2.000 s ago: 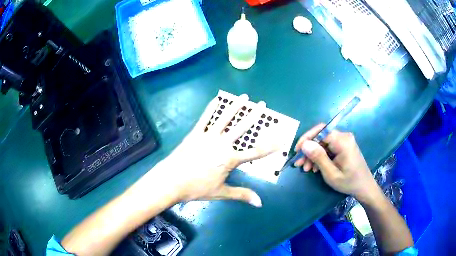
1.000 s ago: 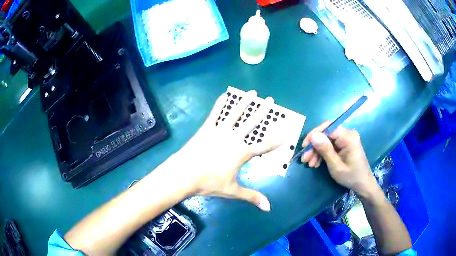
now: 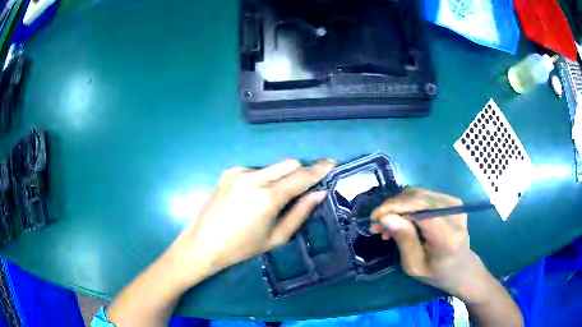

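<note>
A black housing point(image 3: 338, 268) lies on the green mat, its rectangular windows at the left and an angular recess at the right. My left hand point(image 3: 255, 201) rests on its upper left part, thumb and fingers gripping the frame. My right hand point(image 3: 424, 233) holds dark tweezers point(image 3: 456, 209) like a pen, with the tip over the middle of the recess. Whether a dot is on the tip cannot be told. The pale dot sheet point(image 3: 491, 150) with rows of black dots lies to the right, touched by neither hand.
The black press fixture point(image 3: 338, 108) stands behind the housing. A blue tray point(image 3: 475, 25), a red bin point(image 3: 545, 25) and a squeeze bottle point(image 3: 529, 73) are at the back right. Black housings point(image 3: 30, 182) stand at the left edge.
The view has swung left. My left hand has left the dot sheet and now holds the housing. My right hand has moved the tweezers from the sheet to over the housing's recess.
</note>
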